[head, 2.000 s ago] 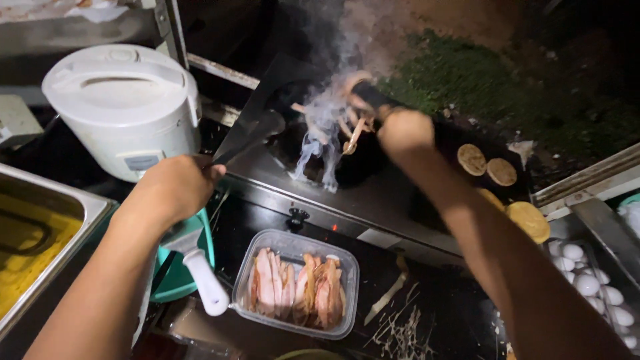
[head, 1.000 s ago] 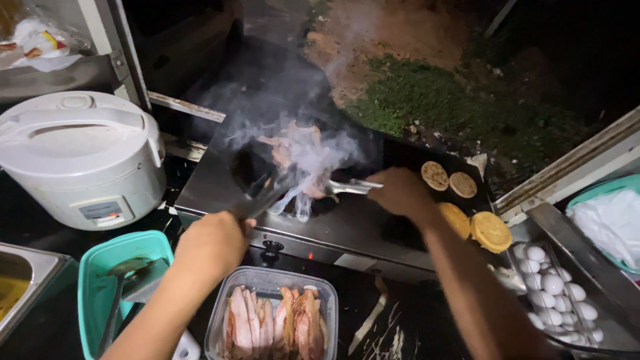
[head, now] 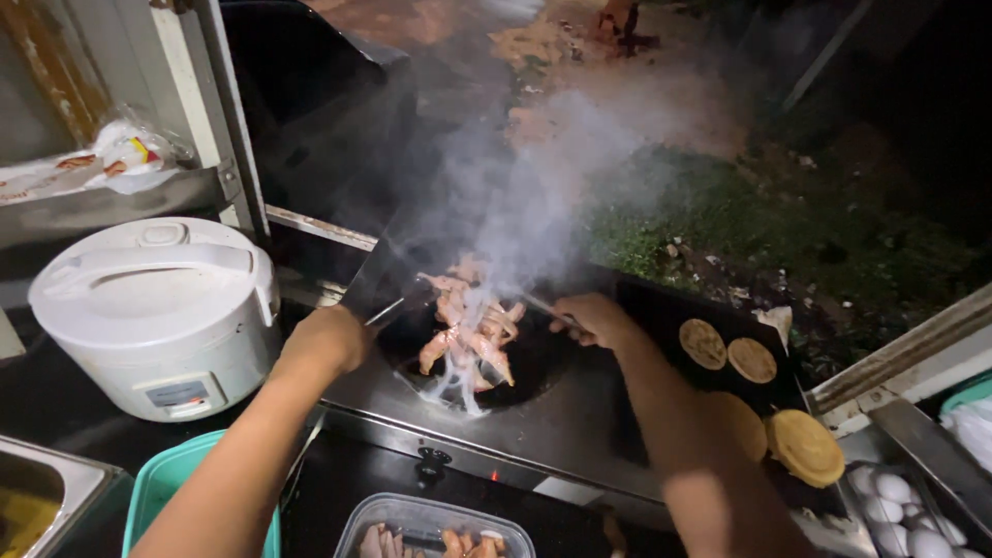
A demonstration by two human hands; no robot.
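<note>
Strips of meat (head: 469,329) lie heaped on the dark round cooking surface of a steel griddle (head: 535,434), with thick smoke rising from them. My left hand (head: 329,341), left of the meat, is closed around a metal utensil (head: 386,311) that points at the heap; its far end is lost in the dark and smoke. On the other side, my right hand (head: 593,319) grips a second thin metal utensil (head: 542,302) whose tip reaches the smoke beside the meat. More meat strips (head: 469,544) sit in a clear plastic container (head: 434,508) at the bottom edge.
A white rice cooker (head: 155,310) stands at left, above a teal tub (head: 174,465) and a metal pan (head: 85,473). On the griddle's right are flat round breads (head: 703,344) and yellow rounds (head: 804,448). Eggs (head: 895,488) fill a container at lower right, beside a window frame (head: 907,356).
My hands have moved apart, to either side of the meat. The strips now form a larger, spread heap, and the smoke is thicker. The view has shifted, showing less of the clear container.
</note>
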